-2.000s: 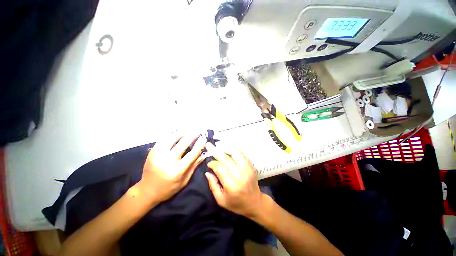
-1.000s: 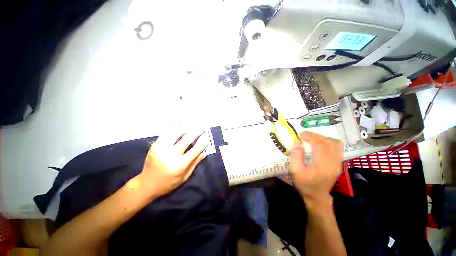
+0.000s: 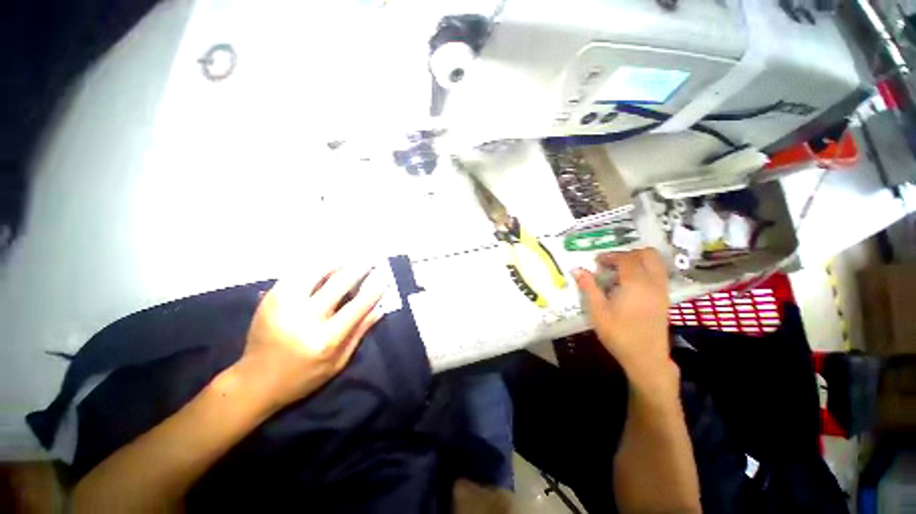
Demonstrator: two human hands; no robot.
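Dark navy trousers [image 3: 352, 402] lie over the table's front edge and my lap, with a narrow waistband end [image 3: 407, 281] pointing up. My left hand [image 3: 311, 331] lies on the cloth just left of that end and holds it, fingertips near the waistband; what is under the fingers is hidden. My right hand [image 3: 628, 301] is just below the green thread snips [image 3: 595, 239], thumb and fingers apart, with nothing visible in it. Yellow-and-black pliers [image 3: 532, 266] lie between the hands, jaws toward the needle area.
The white sewing machine head [image 3: 613, 70] is above. Small metal fasteners [image 3: 578, 181] fill a tray beside the accessories box [image 3: 788, 236]. A red basket [image 3: 738, 306] is below the table's right edge. More dark cloth lies at upper left [image 3: 60, 90] and lower right.
My right hand has left the waistband and moved right, past the pliers to below the snips. My left hand has stayed on the cloth. The camera view has shifted.
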